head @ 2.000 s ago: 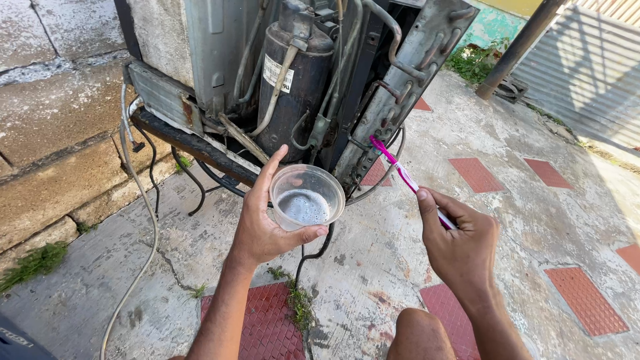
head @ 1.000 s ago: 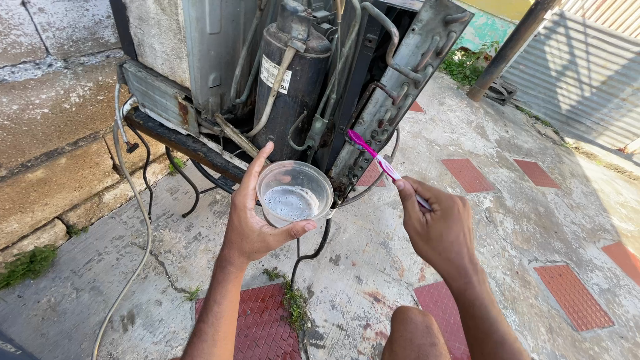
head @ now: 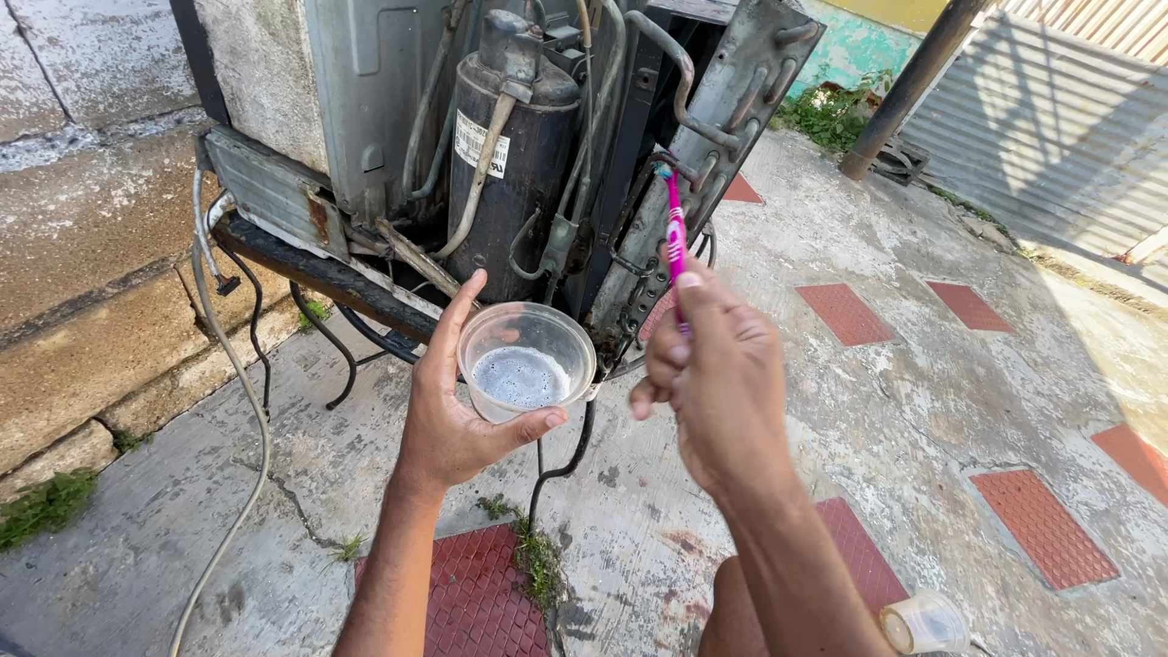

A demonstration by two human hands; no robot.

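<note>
My left hand (head: 465,411) holds a clear plastic tub (head: 526,365) with foamy greyish liquid at its bottom, just below the open side of an air conditioner. In my right hand (head: 716,365) is a pink toothbrush (head: 675,228), its bristles against the metal end plate (head: 652,233) of the coil, near the bent copper-type tubes (head: 684,91). A dark cylindrical compressor (head: 511,173) with a printed label stands left of the plate, with pipes running beside it.
The unit rests on a dark metal-legged stand (head: 319,274). A grey cable (head: 251,456) hangs at the left beside a block wall (head: 109,237). A small clear cup (head: 924,624) lies on the concrete floor at the lower right. A dark post (head: 912,87) stands at the back right.
My right hand has moved the toothbrush from lower on the end plate up to a higher spot among the tube bends. The tub stays in my left hand.
</note>
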